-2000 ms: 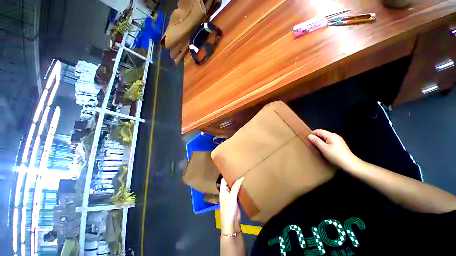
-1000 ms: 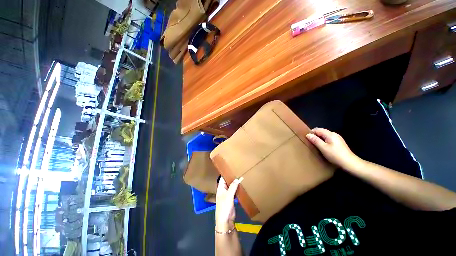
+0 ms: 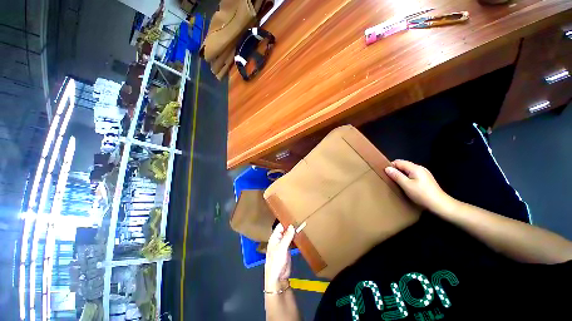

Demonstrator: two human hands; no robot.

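Observation:
A tan-brown bag (image 3: 351, 194) with darker brown trim bands along two opposite edges lies tilted over my lap. My right hand (image 3: 417, 183) grips its trim edge on the right, thumb on top, the other fingers partly hidden. My left hand (image 3: 279, 251) is at the opposite trim edge, fingertips close together at the rim; what lies between them is too small to tell. A small white tag (image 3: 301, 227) shows on the bag beside the left fingertips.
The reddish wood desk (image 3: 313, 81) bears a pink-handled tool (image 3: 386, 31), snips (image 3: 439, 21), a black strap loop (image 3: 254, 53) and brown bags (image 3: 229, 31). A blue crate (image 3: 253, 251) with a brown bag stands on the floor. Racks stand at left.
My left hand has slid down and left to the bag's edge, and its thumb has come off the trim, showing the white tag. My right hand and the bag have hardly moved.

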